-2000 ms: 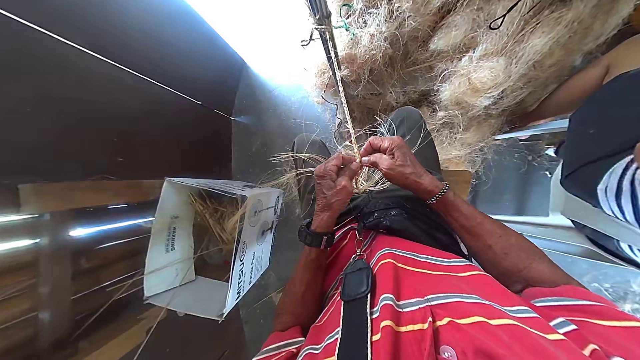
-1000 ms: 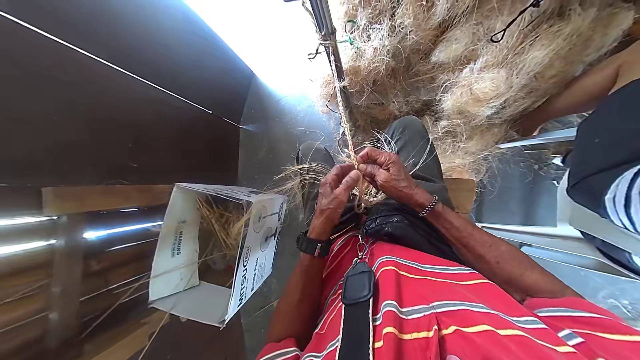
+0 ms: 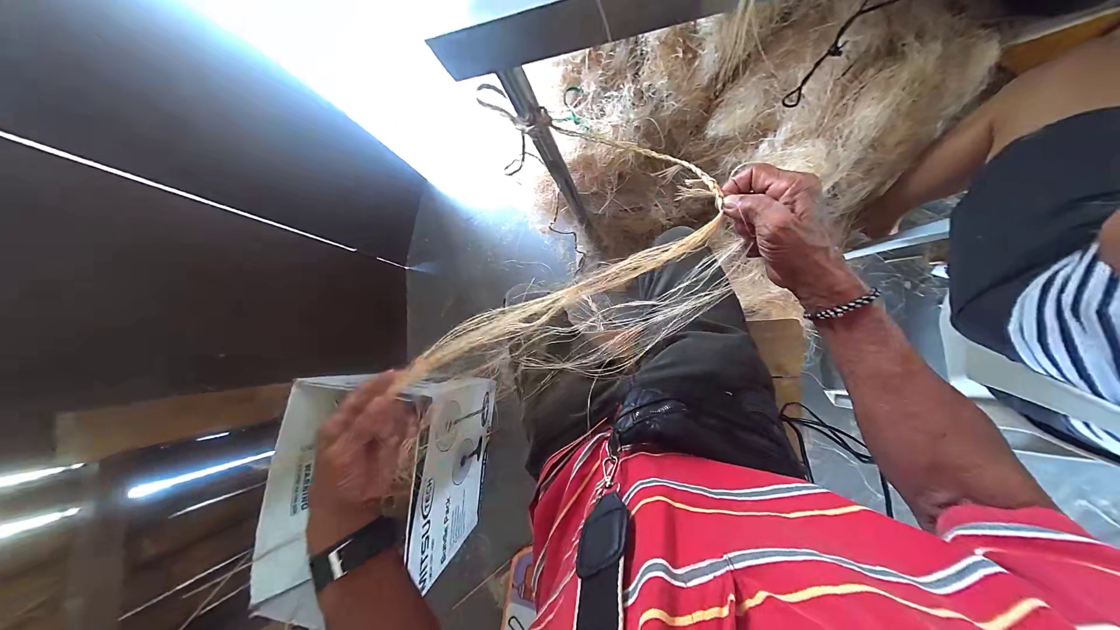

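Observation:
A braided fibre cord [image 3: 647,152] runs from a knot on a metal bar [image 3: 551,149] to my right hand [image 3: 774,219], which pinches the end of the braid between thumb and fingers. From that pinch a long bundle of loose pale fibres [image 3: 560,302] stretches down to the left, with thin strands hanging over my lap. My left hand [image 3: 367,437], blurred, is at the far end of the bundle, in front of the open cardboard box; its fingers seem to be around the fibres, but their grip is unclear.
The white cardboard box [image 3: 451,499] stands at lower left. A large heap of raw fibre [image 3: 840,114] lies at the top right. Beside it, at the right edge, sits another person [image 3: 1032,227]. A dark wall [image 3: 201,219] is on the left; black cables [image 3: 831,433] lie right of my lap.
My hands were together over my lap at the braid; now they are far apart, the left one down by the box, the right one up and to the right. The long loose fibres are stretched out between them.

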